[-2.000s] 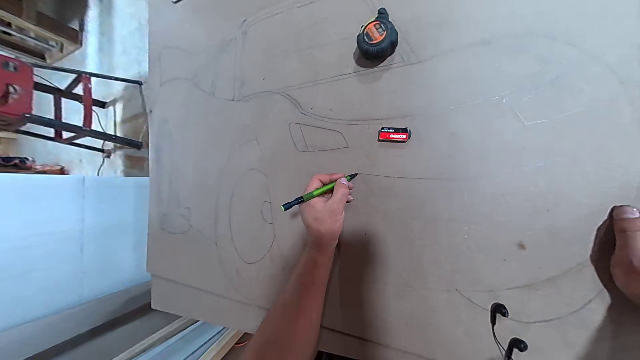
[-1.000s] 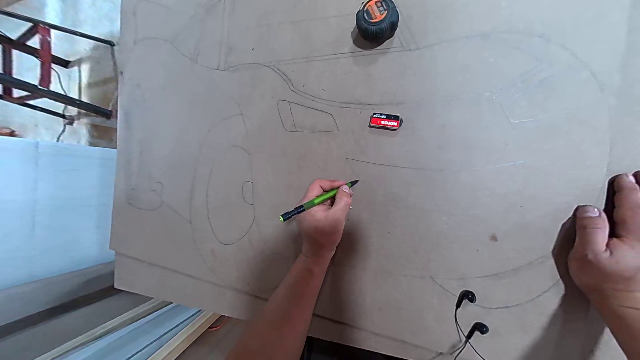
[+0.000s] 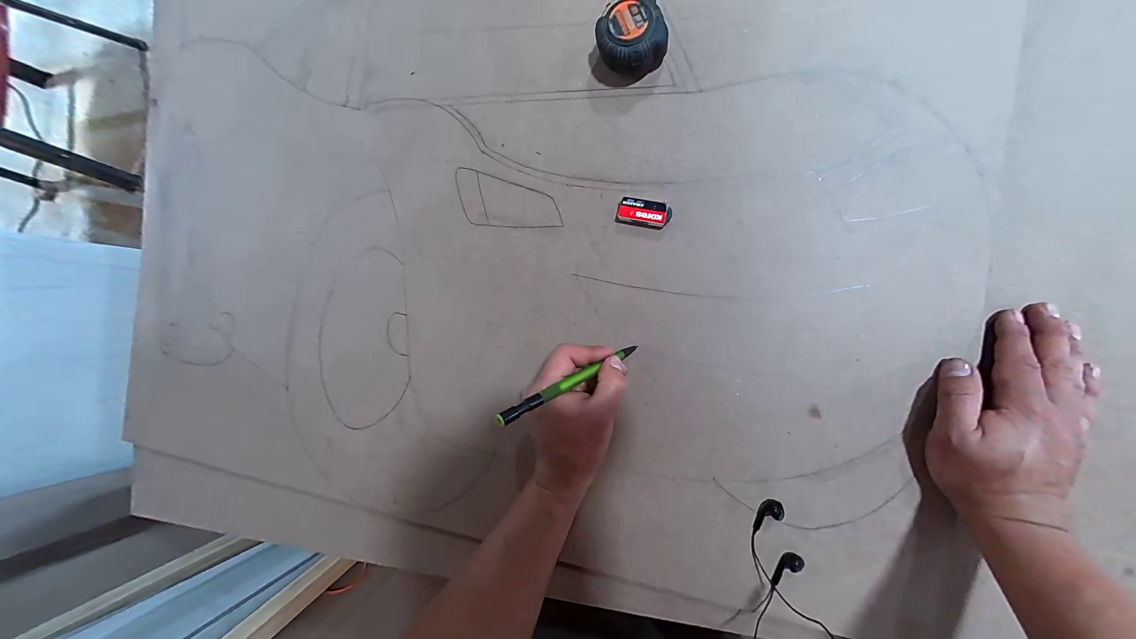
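Observation:
A large brown board [image 3: 710, 399] bears a pencil drawing of a car, with curved body lines, a wheel and a small four-sided shape. My left hand [image 3: 581, 408] holds a green pencil [image 3: 568, 383] with a black end, its dark tip at the board below a long drawn line. Farther right, my right hand [image 3: 1021, 408] rests on the board with nothing seen in it, thumb apart from the fingers. An eraser [image 3: 643, 212] in a red and black sleeve lies above the pencil. At the top edge sits a round black and orange tape measure [image 3: 631, 35].
Black wired earphones [image 3: 779, 537] lie on the board near its lower edge, between my forearms. Beyond the board at the left are a dark metal frame [image 3: 71, 160] and a pale blue panel [image 3: 67, 355]. Wooden strips [image 3: 288, 599] lie at the lower left.
My right hand has come farther into view and now lies flatter on the board. My left hand still holds the pencil, which has moved lower relative to the long drawn line.

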